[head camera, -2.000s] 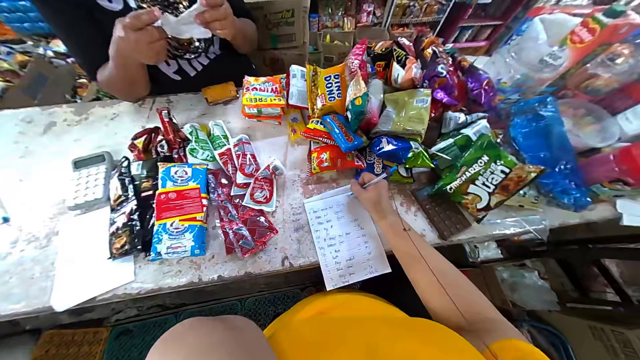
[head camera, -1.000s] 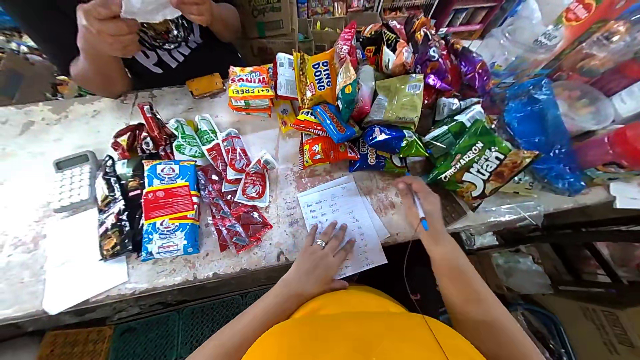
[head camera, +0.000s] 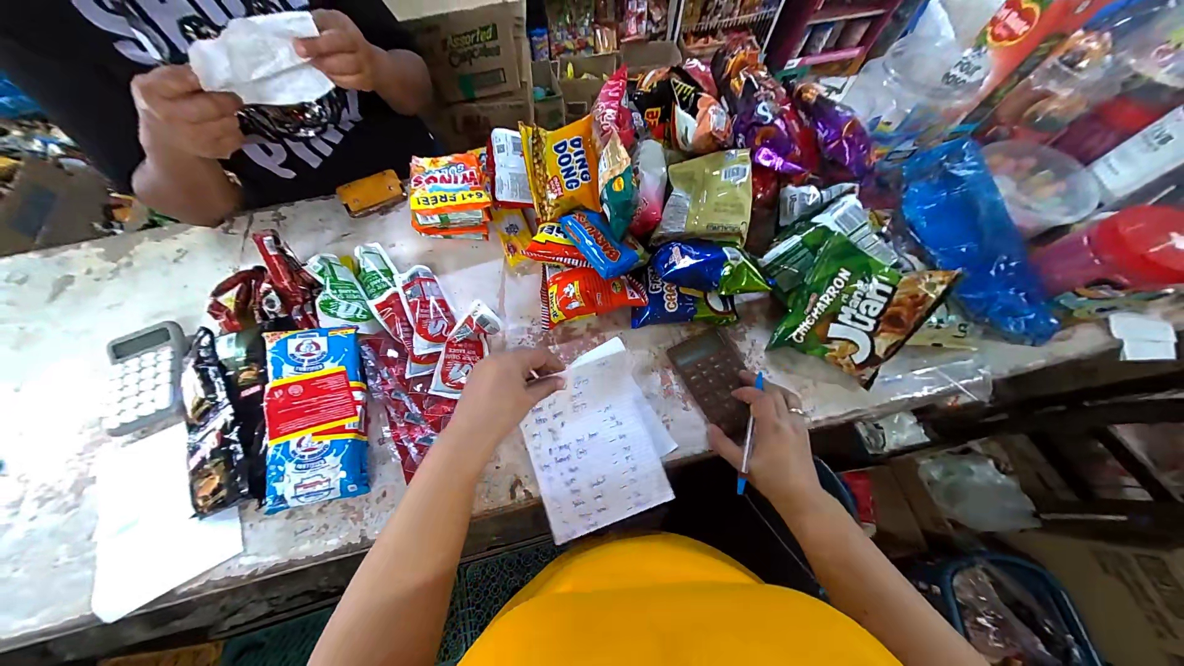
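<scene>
My left hand [head camera: 509,393] pinches the upper left edge of a handwritten paper sheet [head camera: 597,453], which extends past the counter's near edge. A further sheet lies partly under it. To the right, my right hand [head camera: 772,430] holds a blue-and-white pen [head camera: 750,435] and touches the lower right edge of a dark brown calculator [head camera: 708,375] on the counter. Left of the papers lie red-and-green sauce pouches [head camera: 430,319], a blue milk powder pack [head camera: 317,416] and dark sachets [head camera: 217,421]. Beyond the papers is a heap of snack packs, with a green chicharron bag [head camera: 856,310] at its right.
A light grey calculator [head camera: 145,377] and a blank white sheet [head camera: 162,546] lie on the left of the worn counter [head camera: 55,305]. Across it, a person's hands [head camera: 190,111] hold a white paper [head camera: 262,60]. Blue plastic [head camera: 976,236] and clear containers crowd the right.
My right hand has moved from the paper's right side to the dark calculator. My left hand, flat on the paper one second ago, now pinches its upper left edge.
</scene>
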